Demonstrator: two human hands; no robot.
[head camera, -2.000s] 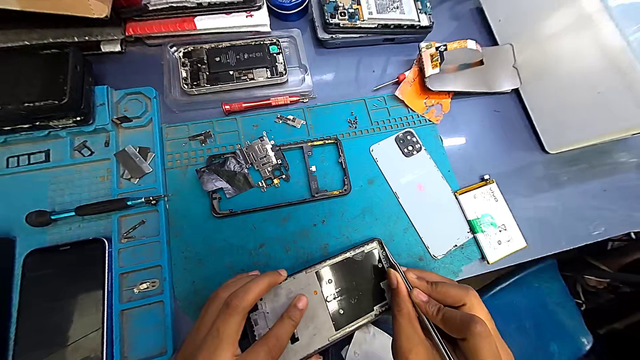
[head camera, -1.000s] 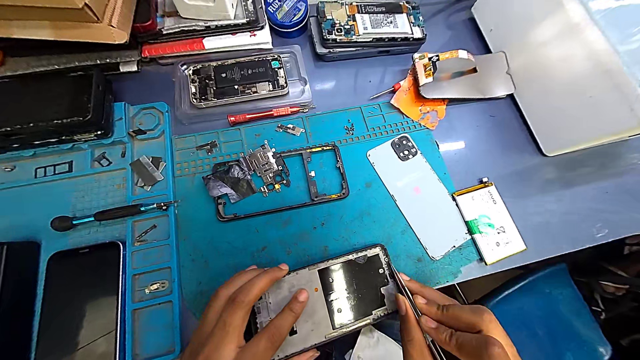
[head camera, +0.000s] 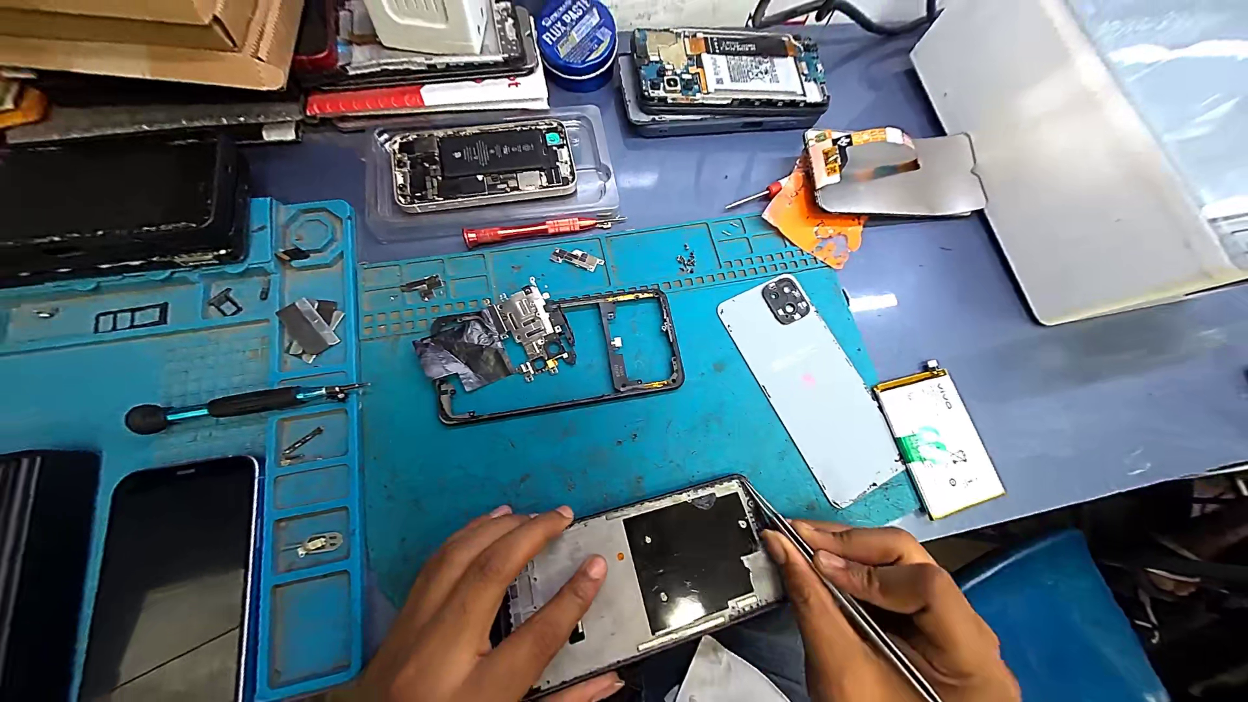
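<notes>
My left hand (head camera: 497, 604) grips the left part of a phone's midframe (head camera: 595, 585), fingers spread over its grey metal. A glossy black area shows on its right half. Metal tweezers (head camera: 848, 604) are in my right hand (head camera: 877, 604), their tips at the midframe's upper right corner. Above lies a black plastic phone frame (head camera: 561, 405) with a metal shield plate (head camera: 526, 320) and crumpled dark film (head camera: 463, 351) on it. To the right are a pale phone back cover (head camera: 809, 390) and a white battery (head camera: 941, 444) with green tape.
A blue silicone repair mat (head camera: 546, 453) bears small screws (head camera: 686, 259) and a black-handled screwdriver (head camera: 244, 403). Behind are a red screwdriver (head camera: 536, 230), an opened phone (head camera: 485, 164) in a plastic tray and a flux paste tin (head camera: 578, 44). Another phone (head camera: 175, 585) lies left, a laptop-like grey panel (head camera: 1063, 166) right.
</notes>
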